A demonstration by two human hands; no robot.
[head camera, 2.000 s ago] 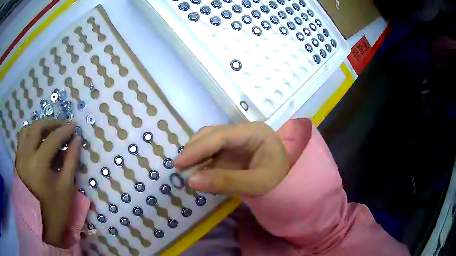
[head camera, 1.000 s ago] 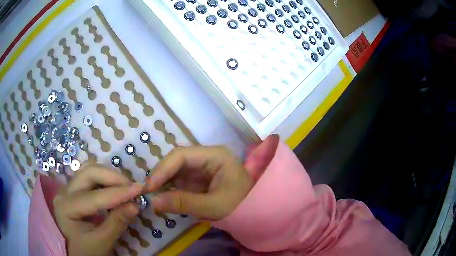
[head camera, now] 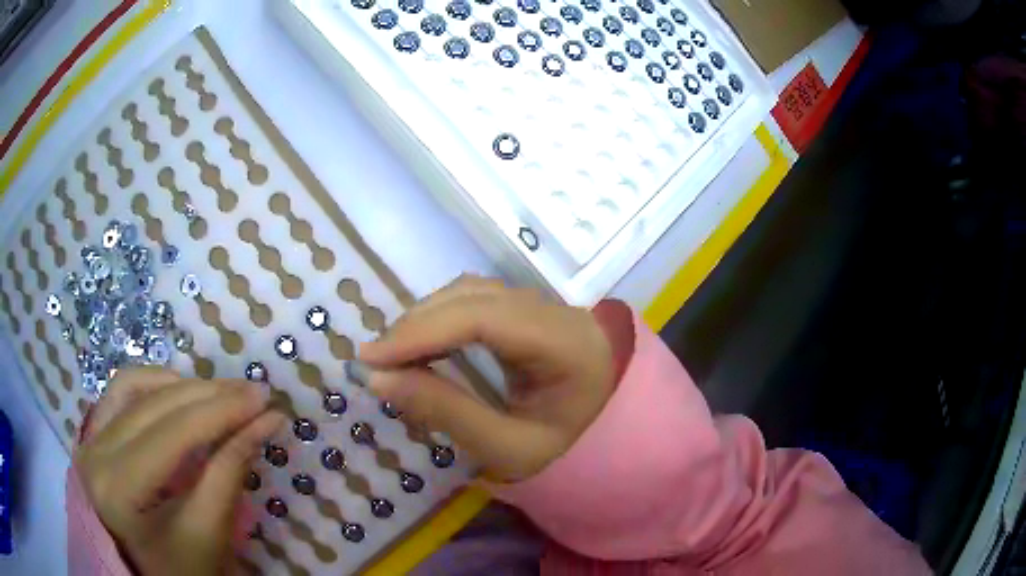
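Observation:
My right hand point(head camera: 495, 377) is over the right part of the slotted tray point(head camera: 295, 84), with a small blurred silver part point(head camera: 358, 371) between thumb and finger. My left hand point(head camera: 169, 461) is over the tray's near left, its fingertips together; whether it holds anything cannot be seen. Loose metal washers point(head camera: 118, 309) lie piled on the tray's left part, partly behind my left hand. Small round metal parts point(head camera: 334, 403) with dark rings sit in rows in the near cutouts, some hidden by my hands.
Beyond is a white parts tray point(head camera: 433, 169) with rows of round parts; a single ring point(head camera: 529, 237) lies on its near rim. A red label point(head camera: 801, 95), brown cardboard point(head camera: 788, 28) and yellow tape point(head camera: 720, 242) are at right. A blue bin point(head camera: 5, 478) shows at the left edge.
My left hand left the washer pile, met my right hand over the near rows, and has now moved apart from it to the left. My right hand has moved slightly back from the meeting point.

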